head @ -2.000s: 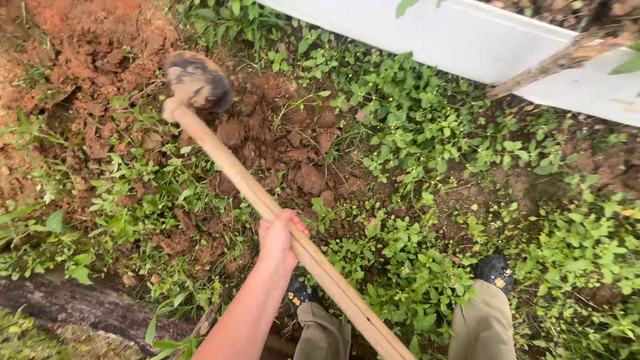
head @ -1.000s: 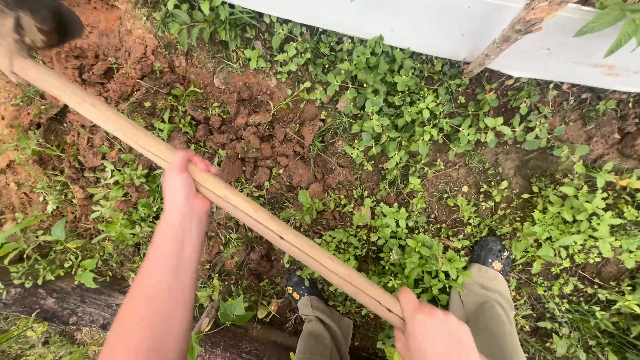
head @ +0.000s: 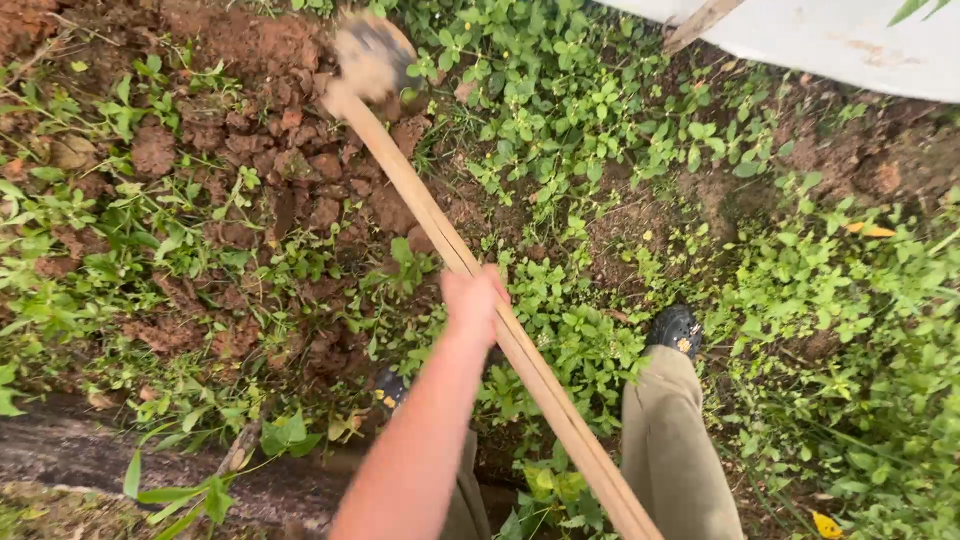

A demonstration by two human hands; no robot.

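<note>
My left hand (head: 474, 304) is closed around the middle of a hoe's wooden handle (head: 420, 202), which runs from the upper left down to the bottom edge. The metal hoe head (head: 375, 56), blurred and caked with soil, is at the top, over the border of broken reddish soil (head: 300, 165) and low green weeds (head: 555, 97). A long crack shows along the handle. My right hand is out of view, and the handle's lower end is cut off by the frame.
A white sheet-like barrier (head: 840, 45) crosses the upper right, with a wooden stick (head: 697, 26) against it. At the lower left lies a weathered log (head: 90, 454). My dark clogs (head: 675, 330) stand among the weeds below the handle.
The hoe head has swung from the upper left corner to the weeds' edge, nearer the middle. My left hand has moved right and down with the handle. My right hand has left the view.
</note>
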